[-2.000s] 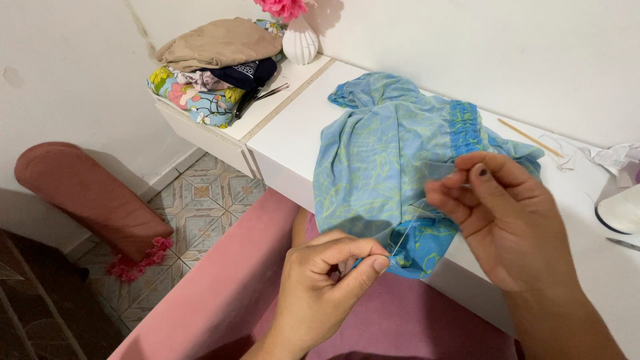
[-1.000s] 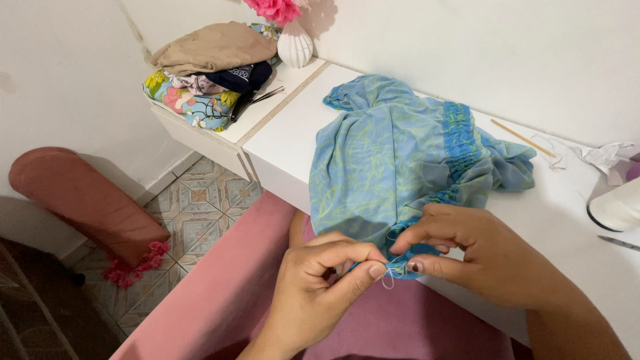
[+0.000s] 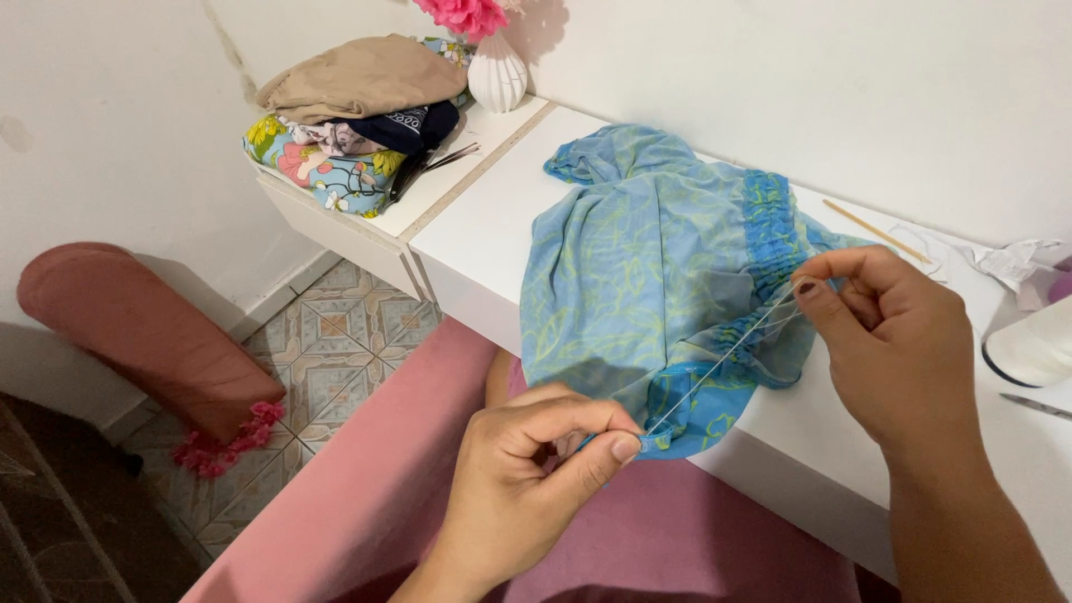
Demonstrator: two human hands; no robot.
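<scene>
A blue garment [image 3: 611, 251] with a yellow-green leaf print and gathered elastic bands lies on the white tabletop, its near end hanging over the front edge. My left hand [image 3: 544, 469] pinches the garment's narrow blue edge between thumb and forefinger. From that pinch a pale thread [image 3: 712, 368] runs taut, up and to the right, to my right hand [image 3: 888, 335]. There the thumb and forefinger are closed on it, with looser strands beside them. Whether a needle is between those fingers cannot be seen.
Folded fabrics [image 3: 360, 79], dark scissors [image 3: 408, 177] and a white vase [image 3: 498, 75] with pink flowers stand at the back left. A thin wooden stick [image 3: 875, 229], crumpled white paper [image 3: 1009, 264], a white cylindrical object [image 3: 1034, 347] and a metal tip [image 3: 1036, 406] lie at the right.
My right hand was close beside my left at the garment's edge one second ago. It has moved up and to the right, and the thread is now stretched between them.
</scene>
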